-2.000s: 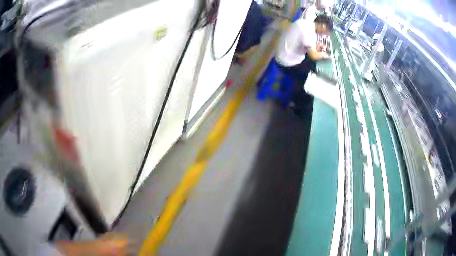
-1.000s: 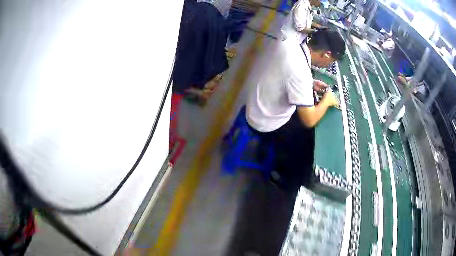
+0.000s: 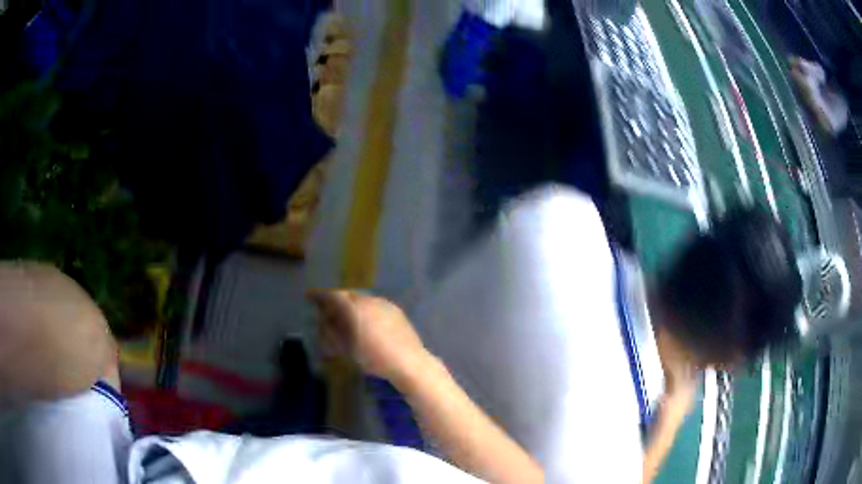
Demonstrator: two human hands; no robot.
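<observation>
The frame is blurred. My right hand (image 3: 370,333) is low in the middle, over the floor, at the end of a forearm that rises from the bottom edge. Its fingers look bent, but blur hides whether they hold anything. My left arm (image 3: 52,331) shows at the left edge below a white sleeve; its hand is not visible. A tray with rows of pale pieces (image 3: 652,187) lies at upper right on the green bench (image 3: 664,232), away from my right hand.
A person in a white shirt (image 3: 558,284) leans over the bench close on the right. Another person in dark clothes (image 3: 189,113) is at upper left. A yellow floor line (image 3: 370,189) and a blue stool (image 3: 468,57) show between them. Silver rails run along the bench.
The view has swung down and come closer to the bench worker. The white cabinet has left the picture. My right forearm and left arm now show. The tray appears higher in the frame.
</observation>
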